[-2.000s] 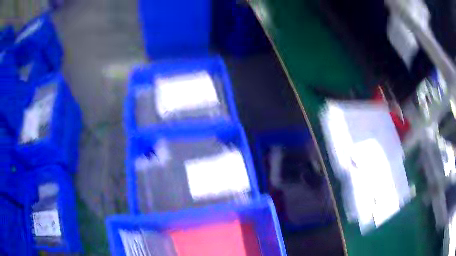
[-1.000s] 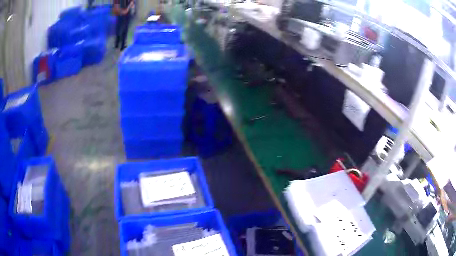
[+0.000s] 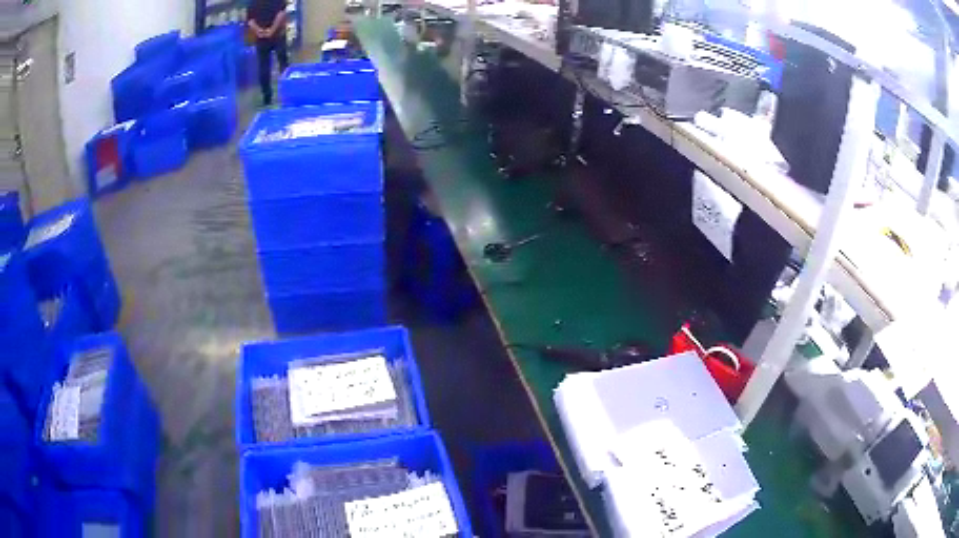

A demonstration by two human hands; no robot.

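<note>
No hand of mine is in view. Nearest in front of me stand two open blue crates, a front one (image 3: 252,504) and one just behind it (image 3: 246,405). Both hold rows of grey-white slabs standing on edge. A paper label with handwriting (image 3: 402,517) lies on the front crate's slabs, and another label (image 3: 342,387) lies on those behind. A stack of white sheets (image 3: 657,405) with a handwritten page on top lies on the green bench to the right.
A tall stack of blue crates (image 3: 315,226) stands behind. More crates (image 3: 95,420) line the left. The green bench (image 3: 536,284) runs along the right, with a red holder (image 3: 715,363) and a shelf above. A person (image 3: 265,42) stands far back.
The view has swung up from the crates and steadied. The crate with the pink-red liner, seen nearest two seconds ago, is out of the picture. The tall crate stack and the far person have come into view.
</note>
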